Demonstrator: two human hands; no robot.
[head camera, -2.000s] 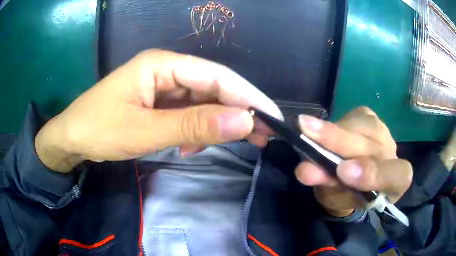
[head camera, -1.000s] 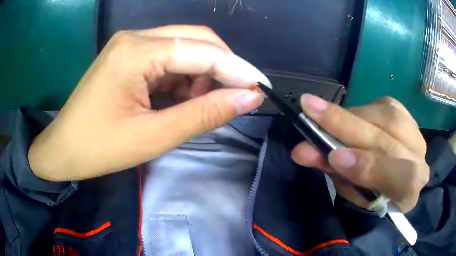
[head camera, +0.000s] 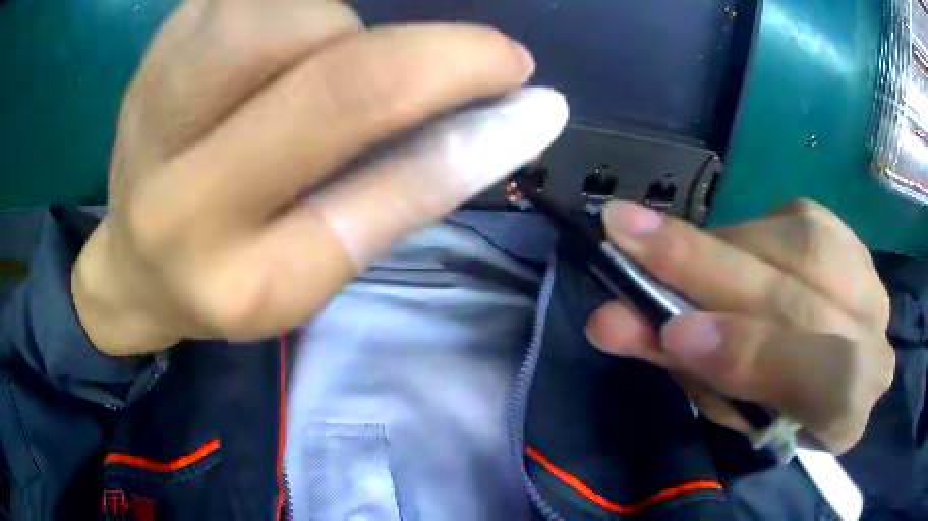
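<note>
My right hand (head camera: 753, 326) is closed around the black tweezers (head camera: 641, 290), which have a whitish band near the silver rear end. Their dark tips touch a tiny copper coil (head camera: 515, 190) at a seat of the dark fixture bar (head camera: 636, 153). Two more seats with small shiny parts show to the right. My left hand (head camera: 295, 163), with a white finger cot (head camera: 519, 127) on one finger, lies over the bar's left part and hides it. The finger cot is just above the coil. Whether the left fingers hold anything is hidden.
The black work tray (head camera: 651, 61) lies beyond the bar, with tiny bits near its right edge. Green bench surface (head camera: 814, 92) flanks it. Clear parts trays (head camera: 906, 122) with copper-coloured rows stand at the far right. My dark, orange-trimmed jacket (head camera: 600, 448) is close below.
The left thumb and finger no longer pinch at the tweezer tips; the left hand has turned over. The tips and coil have moved down to the bar, whose seats now show more clearly.
</note>
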